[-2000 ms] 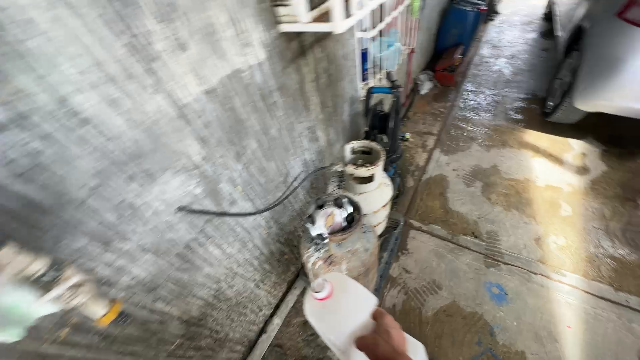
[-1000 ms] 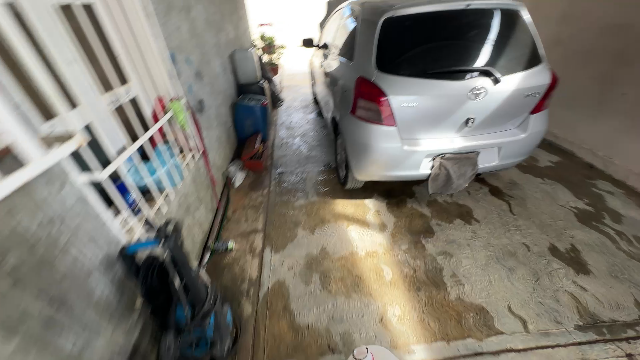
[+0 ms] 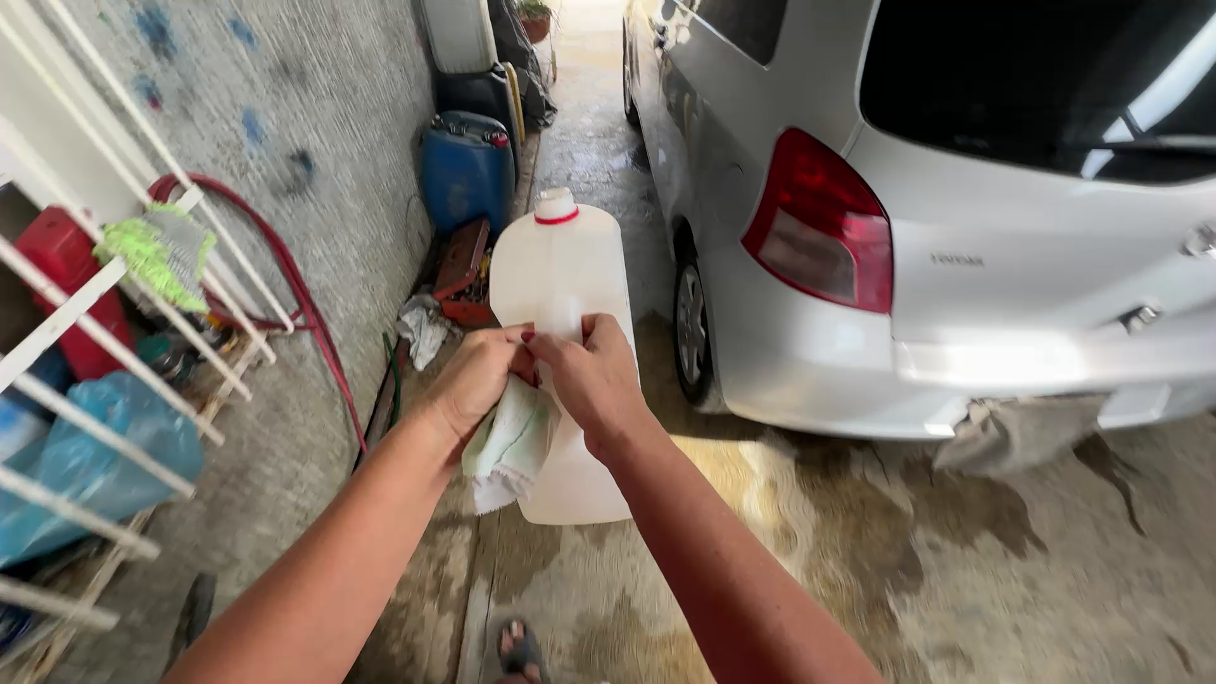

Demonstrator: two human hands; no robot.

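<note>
A translucent white plastic jug (image 3: 560, 266) with a white cap and a red ring at its neck is held upright in front of me. My right hand (image 3: 594, 380) is closed on it near the middle, where its handle seems to be. Beside it, at the jug's left side, my left hand (image 3: 484, 375) grips a pale cloth (image 3: 513, 442) that hangs down against the jug. The fingers of both hands meet, so their exact hold is partly hidden.
A silver car (image 3: 988, 313) stands at right, a grey cloth (image 3: 1021, 432) hanging from its rear bumper. Along the left wall are a blue plastic container (image 3: 465, 171), a red hose (image 3: 285, 256) and a white metal grille (image 3: 85, 323). Wet patches mark the concrete floor.
The view has swung from the wall and gas cylinders toward the car. The jug, low in the frame before, is now raised in front of me, and both hands and the cloth are visible.
</note>
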